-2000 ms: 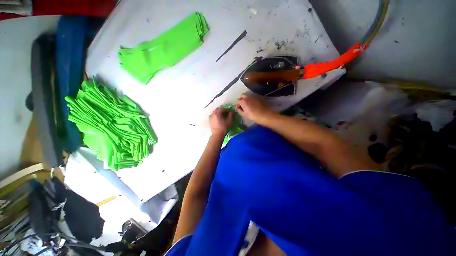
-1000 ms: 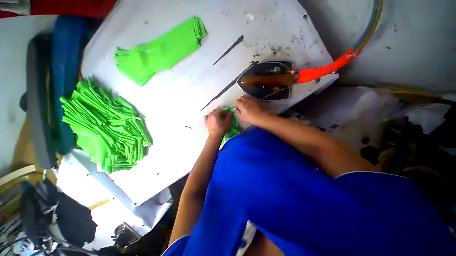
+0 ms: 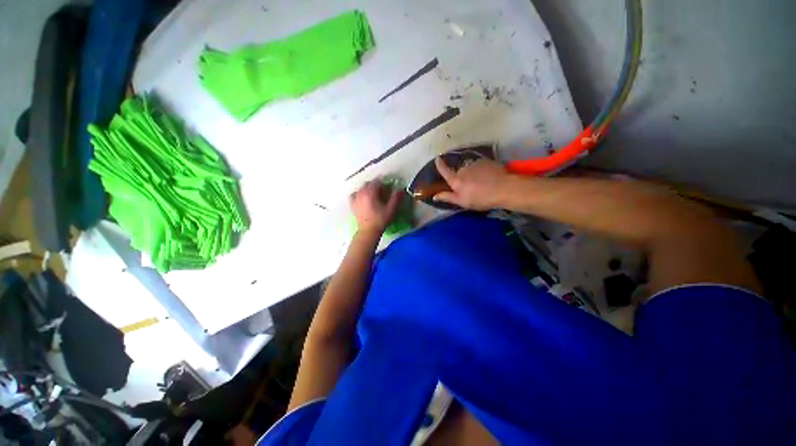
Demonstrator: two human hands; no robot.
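A small bright green fabric piece (image 3: pixel 401 223) lies at the near edge of the white-covered table (image 3: pixel 288 174). My left hand (image 3: pixel 375 206) is on it, fingertips at its upper part; the hand and my blue clothing hide much of the piece. My right hand (image 3: pixel 471 183) is closed around the brown handle of the dark iron (image 3: pixel 429 178), whose tip points left, close to the green piece. An orange-red sleeve (image 3: pixel 552 162) runs from the iron to a grey tube.
A fanned heap of green pieces (image 3: pixel 170 187) lies at the table's left. A neat green stack (image 3: pixel 284 65) lies on the far side. Two dark streaks (image 3: pixel 406 142) mark the cover. Long padded boards (image 3: pixel 57 122) stand far left. Dark scraps (image 3: pixel 78 340) lie lower left.
My right hand has left the green piece and taken hold of the iron, which has moved nearer to me and to the piece. My left hand has stayed at the piece. The view has shifted slightly.
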